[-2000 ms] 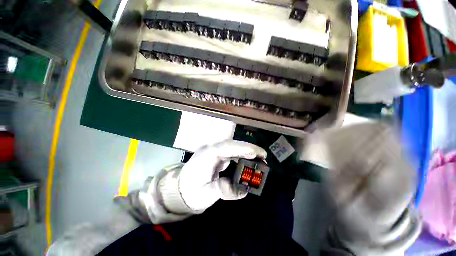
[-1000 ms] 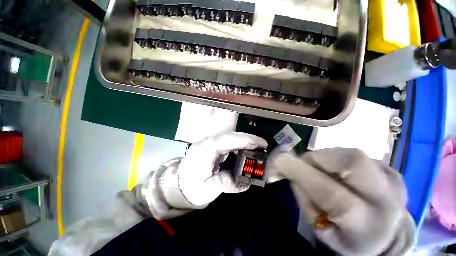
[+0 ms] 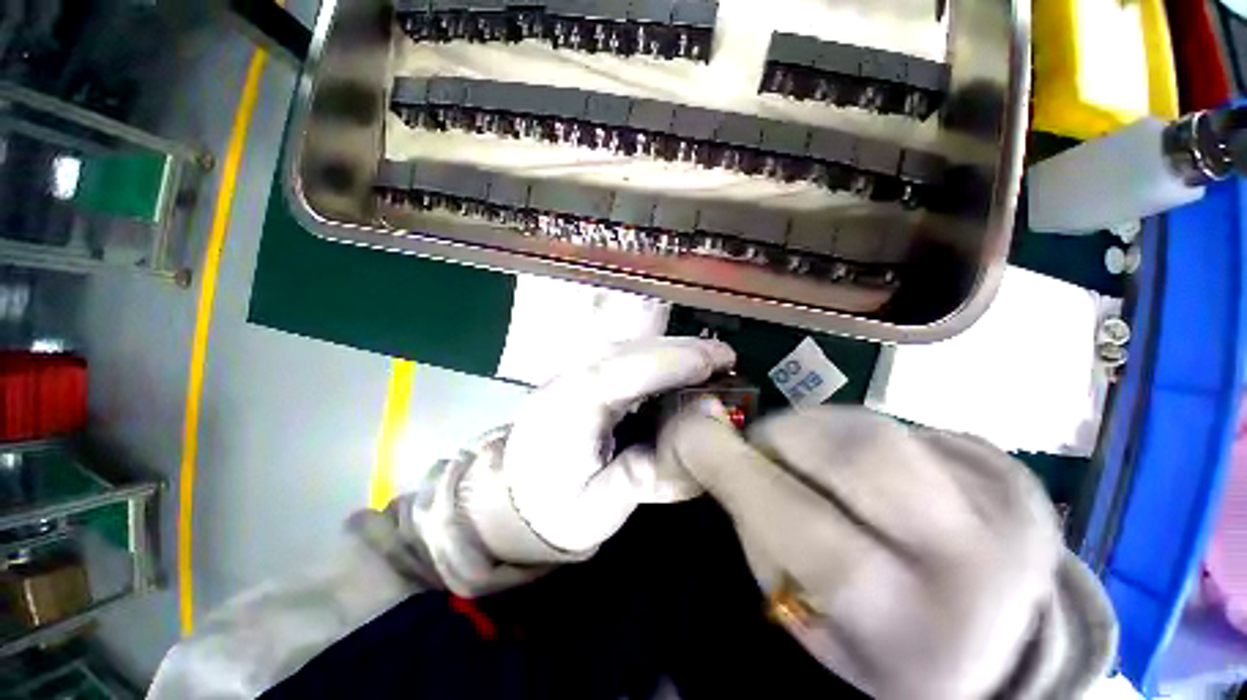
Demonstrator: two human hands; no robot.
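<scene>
My left hand, in a white glove, holds a small black coil unit between thumb and fingers. Only a bit of its orange-red winding and dark casing shows. My right hand, in a grey-white glove and blurred, has its fingertips on the unit's face and hides most of it. A small orange-brown piece, perhaps the handle of a hand tool, shows at the right palm; the rest of it is hidden.
A steel tray with rows of black blocks lies beyond my hands. White sheets, a small printed slip, a white bottle, a yellow bin and a blue bin are around it. Racks stand left.
My right hand has come in from the right and moved left over the coil unit, covering most of its windings. My left hand still holds the unit. The view has shifted slightly.
</scene>
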